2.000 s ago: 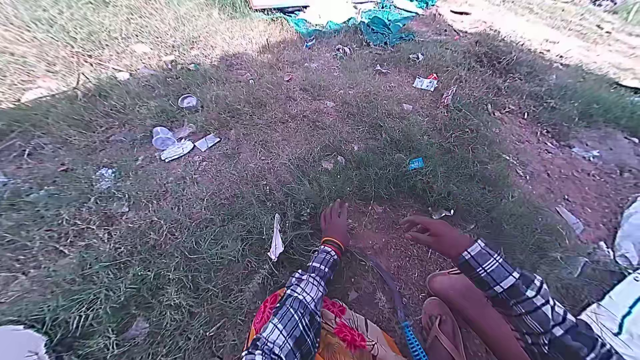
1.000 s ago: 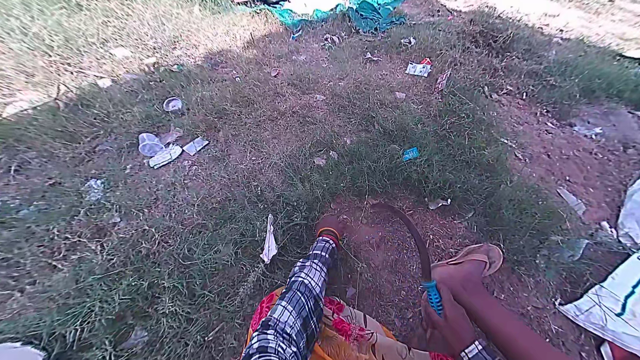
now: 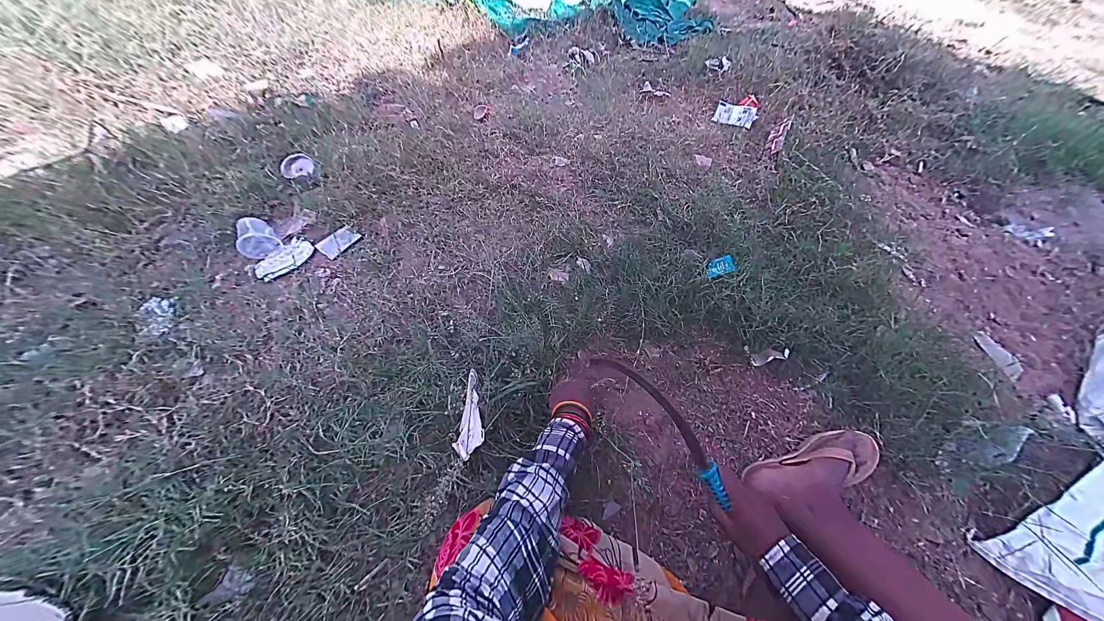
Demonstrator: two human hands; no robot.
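My right hand (image 3: 743, 516) is closed around the blue-wrapped handle of a sickle (image 3: 664, 404), low and right of centre. The curved dark blade arches up and left over bare soil, and its tip lies beside my left hand (image 3: 573, 388). That hand is down at the edge of the green grass (image 3: 517, 345), with bangles at the wrist; its fingers are hidden, so whether they grip grass does not show. Both sleeves are checked. A sandalled foot (image 3: 819, 470) rests just right of my right hand.
A white paper scrap (image 3: 470, 418) lies left of my left hand. Further off are a blue packet (image 3: 721, 266), a clear plastic cup (image 3: 256, 238), a printed wrapper (image 3: 735, 114) and green netting (image 3: 660, 21). A white sack (image 3: 1056, 543) lies at the lower right.
Two seconds ago my right hand was apart from the sickle, which lay between my arms; now it holds the handle. My left hand has moved down from a spread pose to a lower, bent one.
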